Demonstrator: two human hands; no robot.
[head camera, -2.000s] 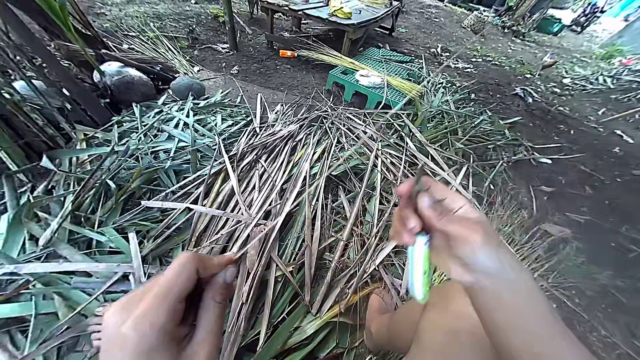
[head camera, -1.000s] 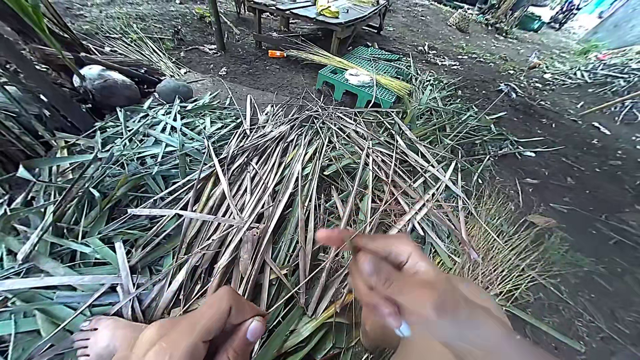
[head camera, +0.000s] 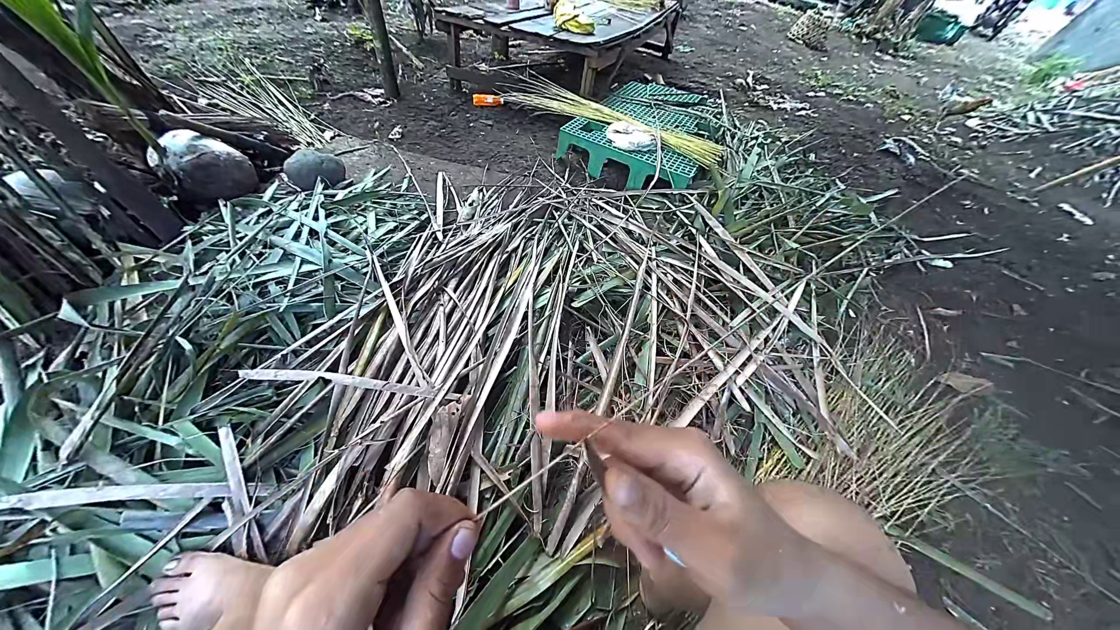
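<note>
Low in the head view, my left hand (head camera: 394, 560) pinches a thin leaf midrib (head camera: 525, 481) between thumb and forefinger. The strand runs up and right to my right hand (head camera: 674, 499), whose forefinger stretches along it. A small knife is gripped in that hand; its dark blade (head camera: 595, 464) touches the strand, and the handle is mostly hidden by the fingers. Beneath and beyond both hands lies a heap of dry brown leaf strips (head camera: 490, 306) over green ones (head camera: 289, 254).
My bare foot (head camera: 206, 591) is at lower left, a bent knee (head camera: 831, 525) at right. Thin stalks (head camera: 901, 437) lie beside the knee. Farther off are a green plastic crate (head camera: 652, 162) bearing a bundle of ribs (head camera: 612, 114), an orange-capped object (head camera: 487, 100), a wooden table (head camera: 525, 31) and stones (head camera: 206, 166).
Two seconds ago my right hand held the knife upright, its green and white handle showing; now the hand is lower, nearer my left hand, with the handle mostly covered.
</note>
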